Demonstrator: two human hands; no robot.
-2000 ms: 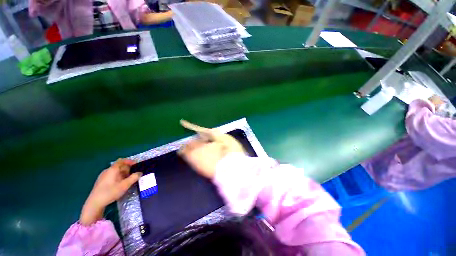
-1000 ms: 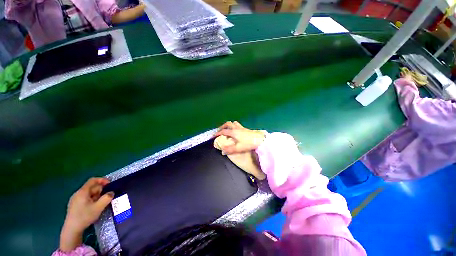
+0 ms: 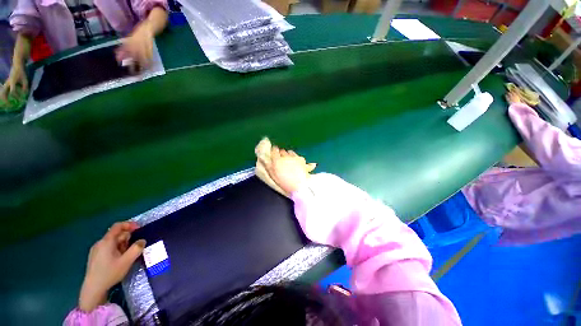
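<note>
A black flat panel unit lies on a bubble wrap sheet in front of me. A white and blue product label is near its left end. My left hand grips the panel's upper left corner, fingertips at the edge beside the label. My right hand holds a crumpled pale yellow wiping cloth at the panel's far edge, near its right end. My right sleeve covers the panel's right end. My hair hides part of the near edge.
Across the green bench, a person handles another black panel on bubble wrap. Stacked bubble bags and a white paper sheet lie on the far side. A grey post with a white tag stands right, near another worker's arm.
My right hand and cloth have moved left and slightly up from the panel's right end. My left hand has stayed at the corner. The person opposite now reaches onto their panel and the green cloth.
</note>
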